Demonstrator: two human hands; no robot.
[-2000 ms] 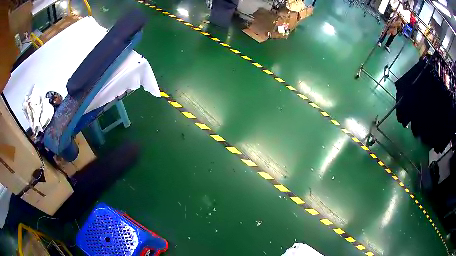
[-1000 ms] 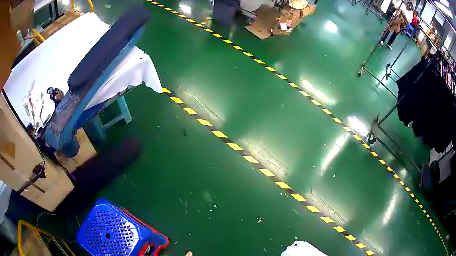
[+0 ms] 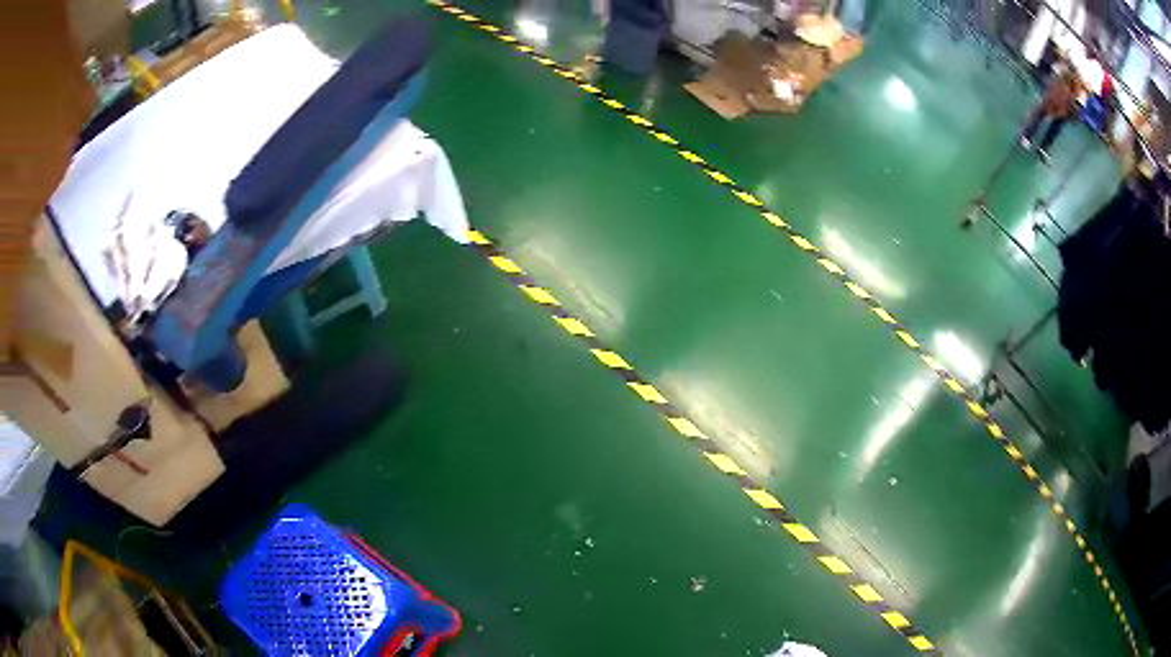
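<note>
Neither of my hands is in view. The nearest thing in front of me is a blue perforated stool (image 3: 306, 587) at the lower left, with a red one (image 3: 443, 621) nested under it. A small bit of white cloth (image 3: 798, 651) shows at the bottom edge, cut off by the frame. At the upper left stands a table under white cloth (image 3: 154, 141), with a long dark padded sleeve board (image 3: 328, 122) with a blue underside over it.
Brown cardboard cartons (image 3: 167, 469) stand below the table. A yellow tubular handle (image 3: 69, 584) is at the lower left. Yellow-and-black tape (image 3: 685, 426) crosses the green floor. A rack with dark clothes (image 3: 1115, 302) is at the right, a person (image 3: 1056, 105) beyond it. Flattened cardboard (image 3: 745, 80) lies at the top.
The whole view has shifted, so the table, stool and rack sit further right. A small skin-coloured bit at the bottom edge one second ago is gone. Less of the white cloth at the bottom shows.
</note>
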